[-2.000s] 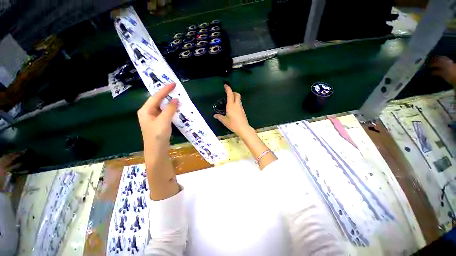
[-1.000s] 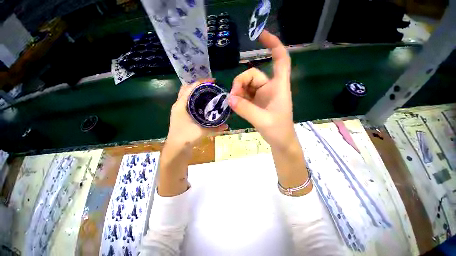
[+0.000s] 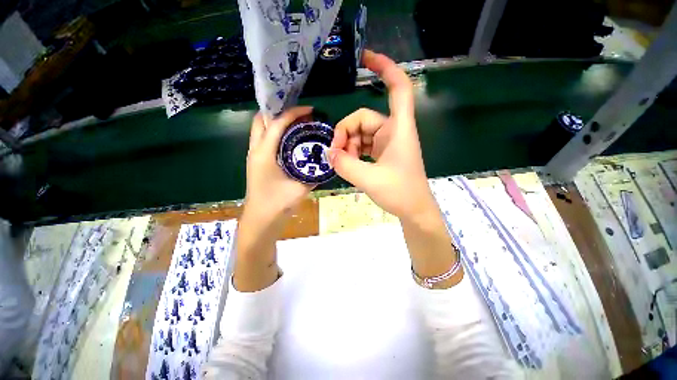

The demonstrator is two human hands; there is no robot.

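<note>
My left hand [image 3: 273, 167] is wrapped around a black cylinder [image 3: 290, 133], its round end turned up towards me. A sticker strip [image 3: 286, 52] rises from the same hand, between its fingers. A round sticker [image 3: 306, 161] lies inside the cylinder's rim. My right hand [image 3: 386, 145] pinches the sticker's right edge between thumb and a finger. Its index finger is raised, with another round sticker [image 3: 361, 33] seen nearly edge-on at the tip.
A green conveyor belt [image 3: 475, 119] runs across, with another labelled cylinder [image 3: 570, 122] at the right. A label sheet stack [image 3: 189, 297] lies left, backing strips [image 3: 512, 274] and a pink scrap [image 3: 514, 193] right. A perforated pale upright [image 3: 609, 96] stands right.
The cylinder was picked up from the belt with my left hand. Since a second ago, the pinched sticker has moved into the rim and lies flatter. The belt's labelled cylinder has moved right.
</note>
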